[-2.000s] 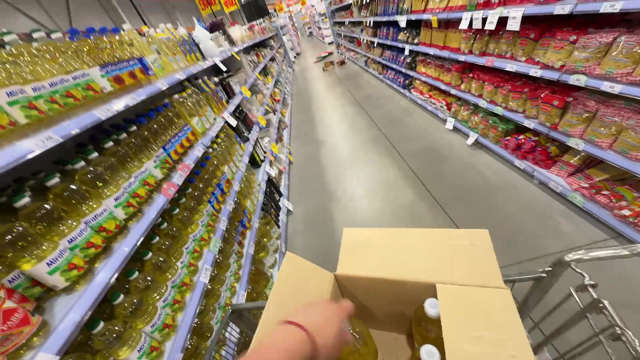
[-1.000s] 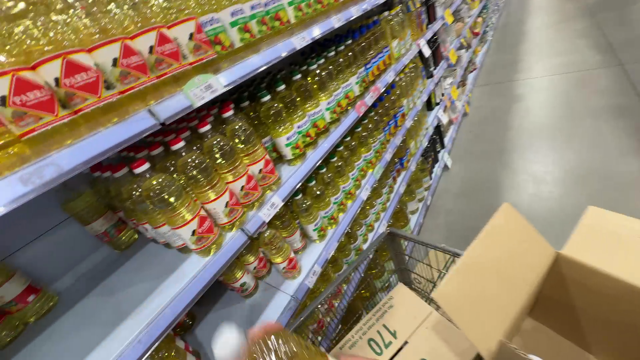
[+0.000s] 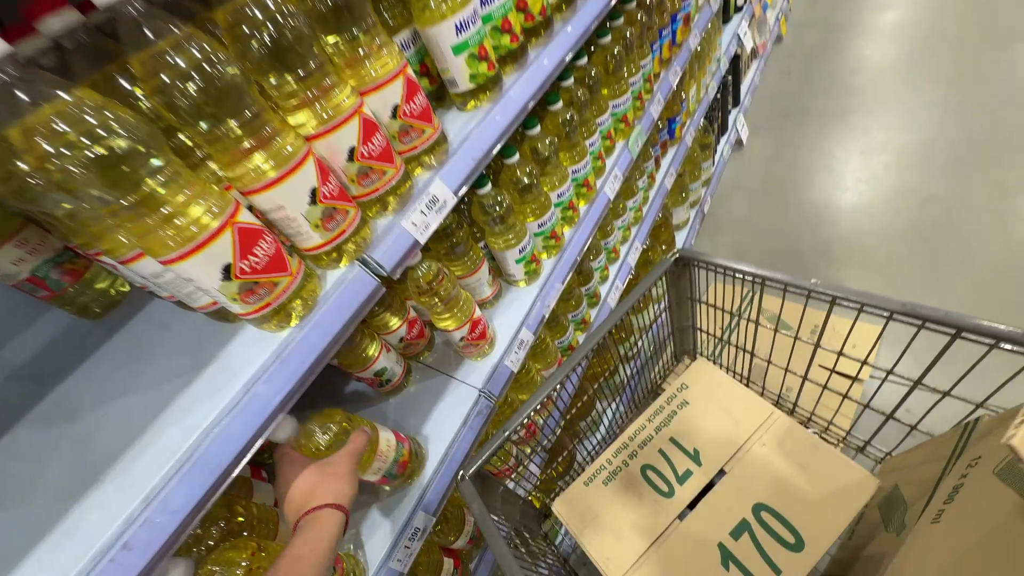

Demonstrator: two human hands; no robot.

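My left hand (image 3: 320,480), with a red bracelet at the wrist, is closed around a clear plastic bottle of yellow cooking oil (image 3: 392,456). The bottle is tilted well over, its white cap toward the left and its labelled base toward the right, above a lower shelf (image 3: 448,400). Just behind it stand oil bottles with red and white labels (image 3: 456,316). More oil bottles (image 3: 232,544) are below my wrist, partly hidden by the forearm and shelf edge. My right hand is not in view.
A metal shopping cart (image 3: 840,300) stands close at the right, holding a closed cardboard box (image 3: 688,448) and another carton (image 3: 952,488). Large oil bottles (image 3: 248,240) fill the shelf above my hand. A lilac shelf edge (image 3: 264,408) runs diagonally beside the forearm.
The view has swung from the aisle to the shelves. My left hand was at the open box two seconds ago; now it is at a lower shelf with an oil bottle in its grasp.
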